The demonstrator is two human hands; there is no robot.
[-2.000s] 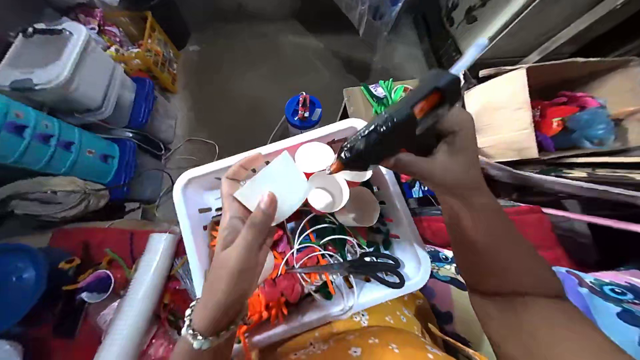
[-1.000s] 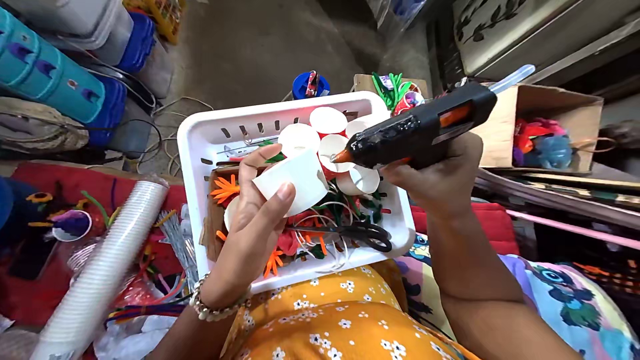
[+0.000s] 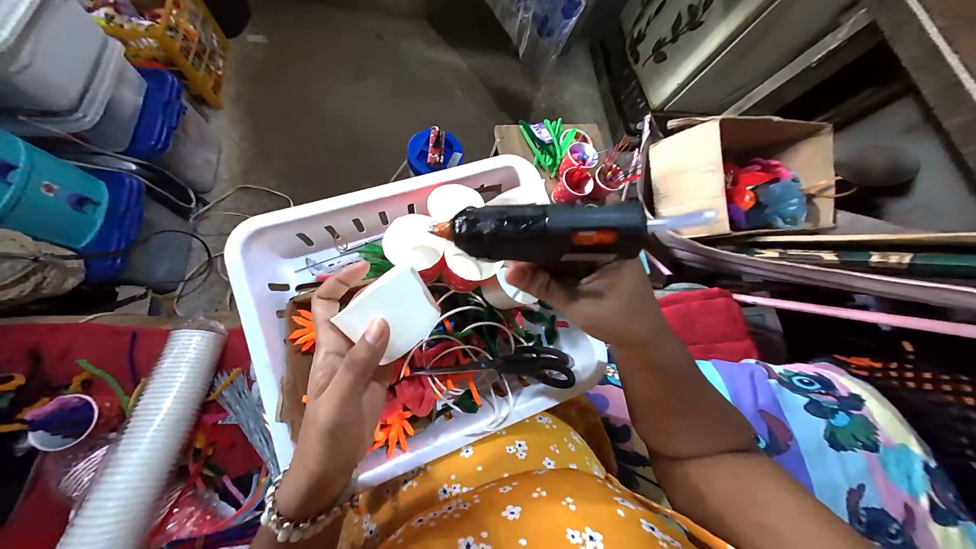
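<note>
Between the thumb and fingers of my left hand (image 3: 347, 358) is a small white paper cup (image 3: 390, 311), tilted on its side. My right hand (image 3: 598, 293) grips a black hot glue gun (image 3: 549, 231) with a clear glue stick at its back. The gun's tip points left, over several white and red paper cups (image 3: 412, 242) in a white plastic basket (image 3: 534, 174). Black-handled scissors (image 3: 534, 364) lie across white wire loops, red pieces and orange pipe-cleaner shapes (image 3: 393, 431) in the basket. The gun hides part of the cups.
At left, a long stack of white cups (image 3: 145, 442) lies on red cloth near a cup of purple pieces (image 3: 62, 422). Beyond the basket are a blue container (image 3: 435, 151) and green pipe cleaners (image 3: 543, 149). An open cardboard box (image 3: 686, 179) stands at right, and cables trail at left.
The glue gun has turned from a slant to nearly level, its tip still near the cups. My left hand still holds the white cup.
</note>
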